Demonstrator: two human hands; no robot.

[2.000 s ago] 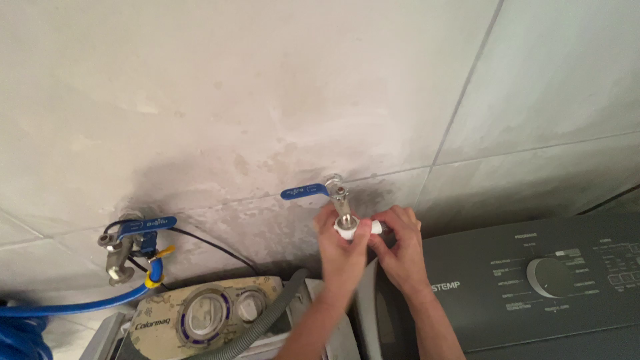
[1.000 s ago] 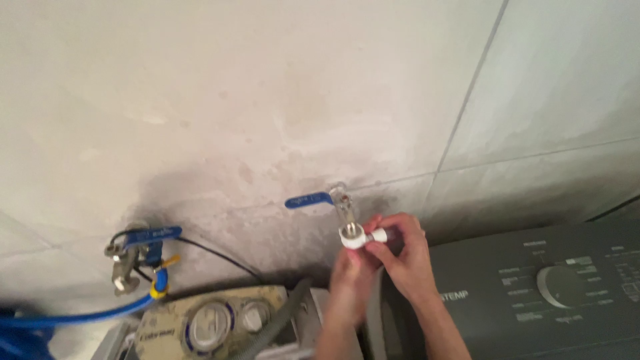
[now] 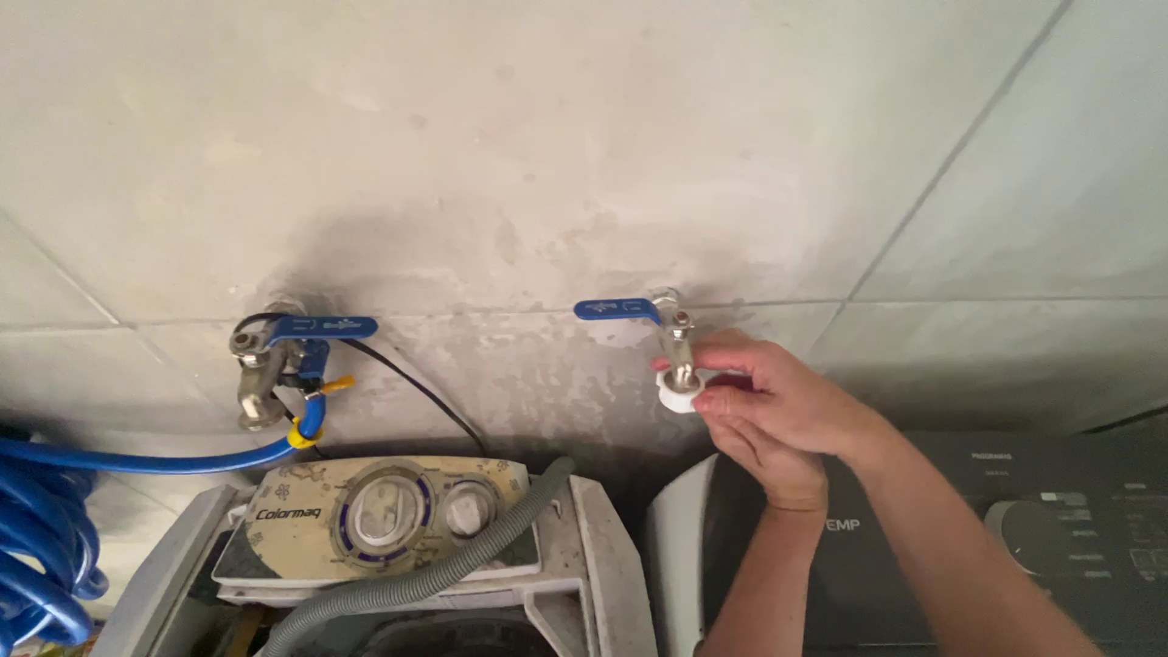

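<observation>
A metal wall tap [image 3: 677, 342] with a blue lever handle [image 3: 616, 310] stands out from the tiled wall. A white plastic nut [image 3: 680, 392] sits around the end of its spout. My right hand [image 3: 766, 388] reaches in from the right, its thumb at the nut's right edge and its index finger passing behind the spout. My left hand [image 3: 771, 461] is below and partly behind the right one, its fingers near the nut; most of them are hidden, so its hold cannot be made out.
At left, another tap [image 3: 260, 379] has a blue lever, and a blue hose [image 3: 164, 458] beside it leads to a coil. Below are a Colormaq washing machine [image 3: 292, 538] with a grey corrugated hose [image 3: 438, 577] across it, and a dark washer [image 3: 885, 584] at right.
The left hand has moved from the left of the right forearm to beneath the right hand. The white side piece visible before at the nut's right is now hidden from sight.
</observation>
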